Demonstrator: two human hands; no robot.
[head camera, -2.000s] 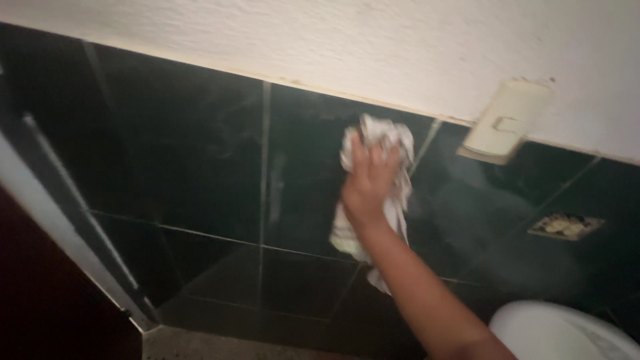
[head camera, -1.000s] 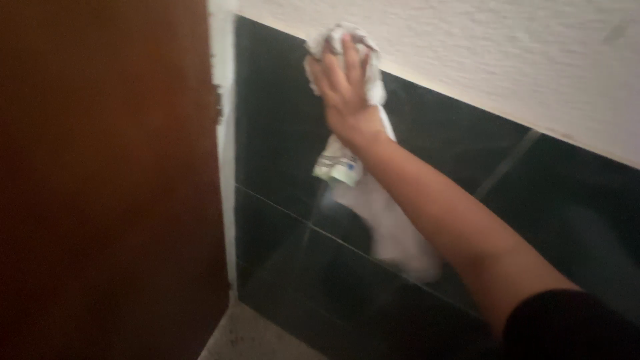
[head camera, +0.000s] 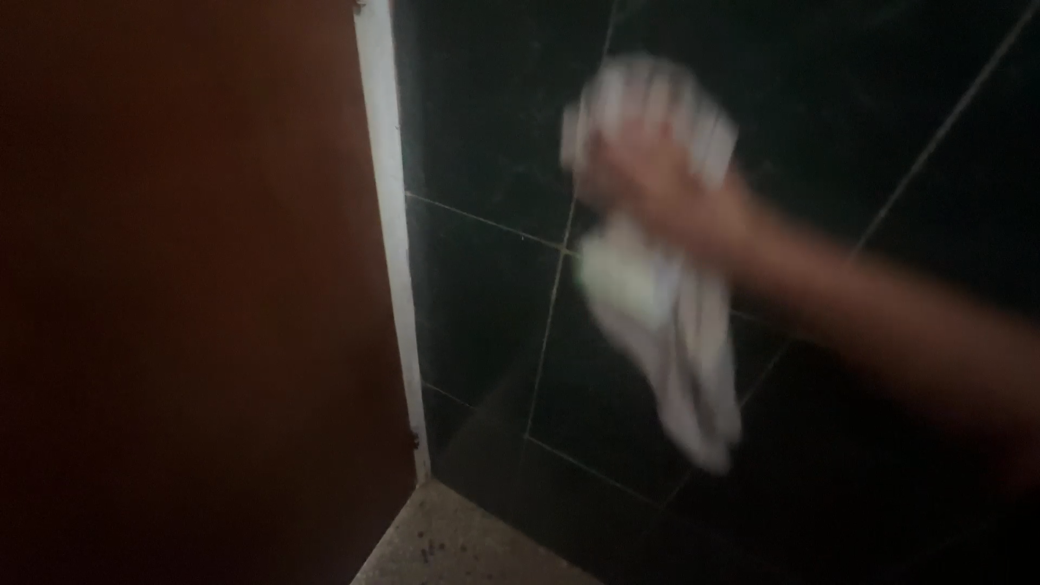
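My right hand (head camera: 650, 175), blurred by motion, grips a bunched whitish cloth (head camera: 642, 284) against or just off a dark green tiled wall (head camera: 487, 309). Part of the cloth bulges out above my fingers, and a longer fold with a pale yellowish patch hangs below the palm. My forearm reaches in from the right edge. Whether the cloth touches the tiles cannot be made out. My left hand is out of view.
A brown wooden door (head camera: 195, 284) fills the left side. Beside it runs a narrow white door frame (head camera: 388, 227), meeting the tiled wall. A speckled greyish floor (head camera: 463, 540) shows at the bottom, with dark spots near the corner.
The view has swung left and down, away from the white wall, the switch plate and the white fixture at right. My right hand, still with the cloth, is lower on the tiles.
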